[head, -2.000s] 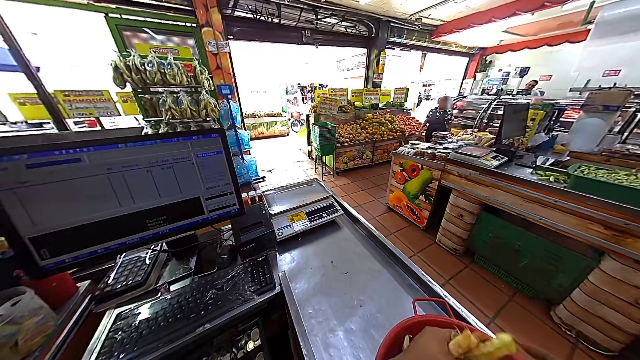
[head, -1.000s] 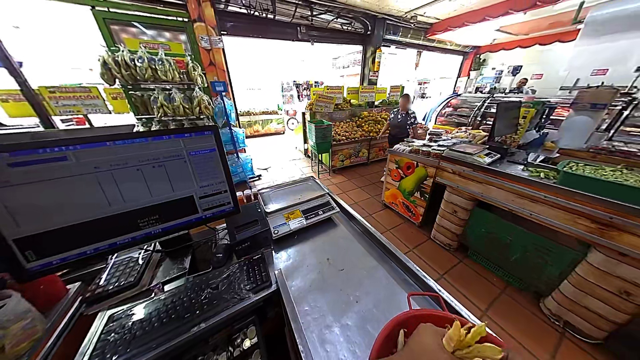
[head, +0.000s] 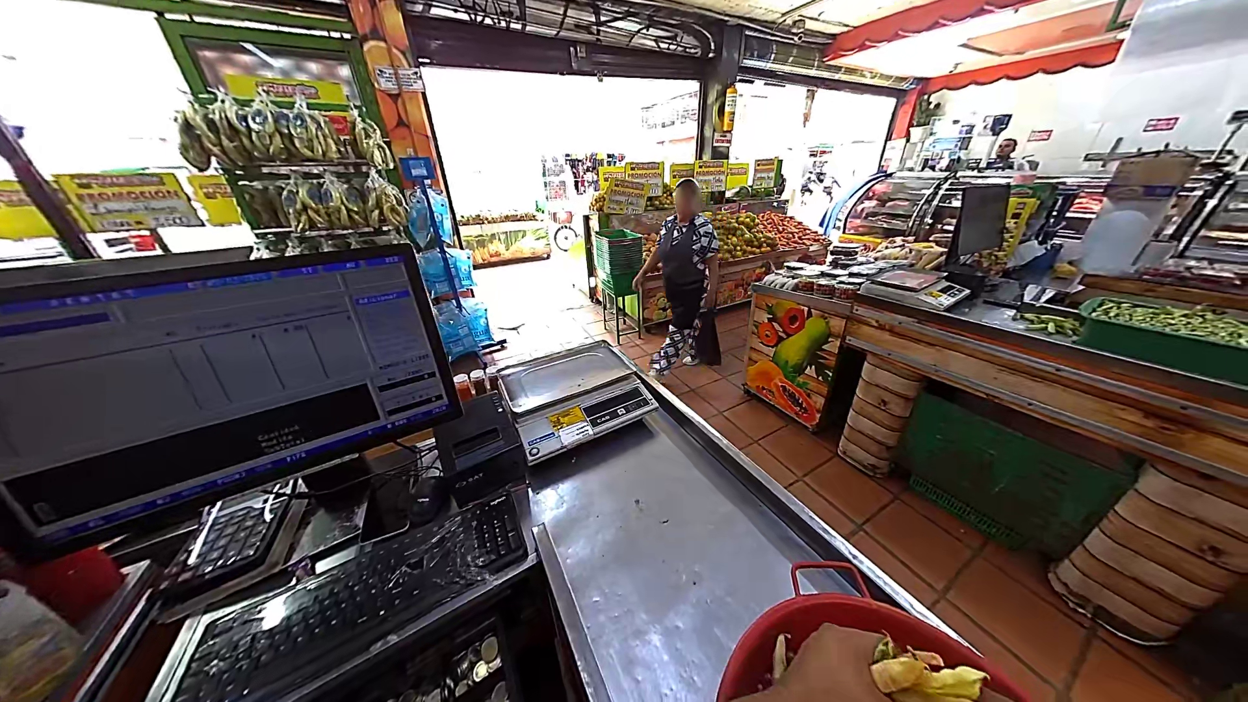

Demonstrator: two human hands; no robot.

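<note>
A red plastic basin with a loop handle is cut off by the lower right edge. Over it, a hand that appears to be my left hand shows its back, beside dry yellowish husks. Its fingers are hidden, so what it holds is unclear. A sliver of skin right of the husks may be my right hand, mostly out of frame. The basin stands at the near end of a steel counter. A digital scale with a flat steel pan sits at the far end.
Left are a monitor, a black keyboard, a small printer and an open coin drawer. A person walks on the tiled floor near fruit stands. Across the aisle, a wooden counter bears another scale and a green crate.
The person in the aisle has come nearer, away from the fruit stands. The visible hand stays over the red basin, beside the husks.
</note>
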